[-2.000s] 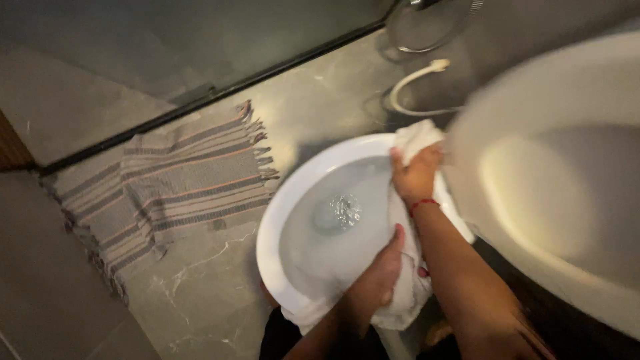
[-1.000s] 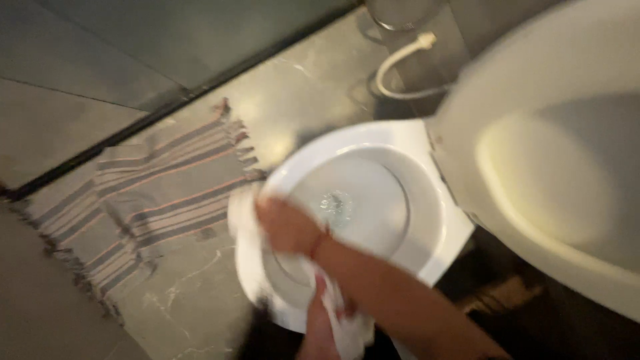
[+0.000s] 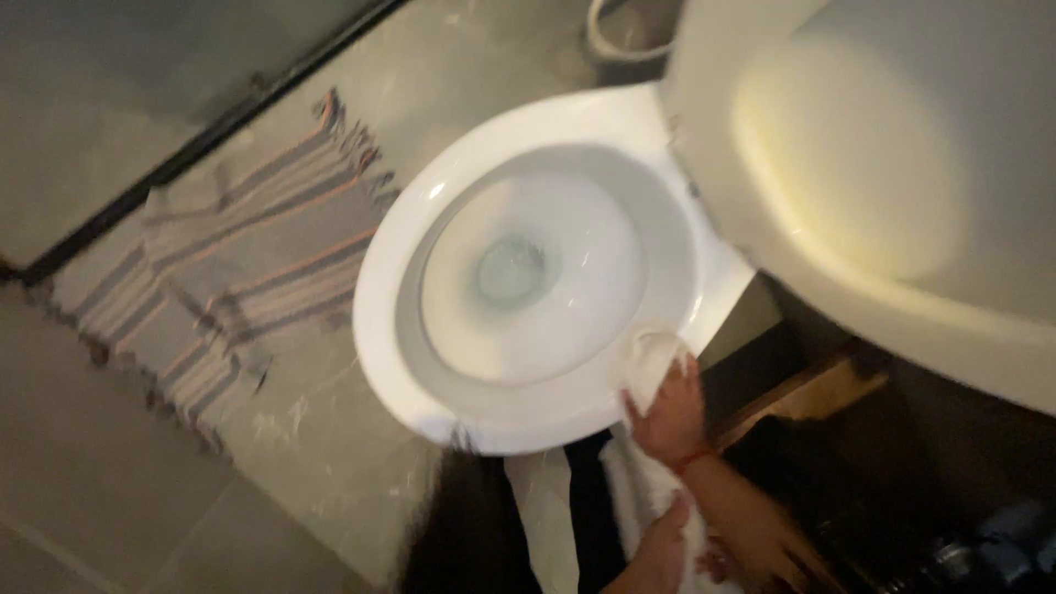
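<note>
A white toilet bowl (image 3: 396, 272) with its rim bare stands at the centre, water at its bottom. My right hand (image 3: 672, 412), with a red string at the wrist, presses a bunched part of a white cloth (image 3: 652, 367) on the rim at the lower right. Below it my left hand (image 3: 660, 553) grips the hanging part of the same cloth, close to my right forearm. The raised toilet seat and lid (image 3: 858, 157) fill the upper right. Both hands are somewhat blurred.
A striped fringed mat (image 3: 264, 256) lies rumpled on the marbled floor tiles (image 3: 313, 429) at the left, beside a dark edge strip (image 3: 206, 140). A pale hose (image 3: 606, 45) curves behind the bowl. A wooden piece (image 3: 800, 396) shows in the dark area at the lower right.
My right hand has moved with the cloth from the left side of the rim to its lower right. Two seconds ago it was near the seat's hinge. The view has come closer to the bowl.
</note>
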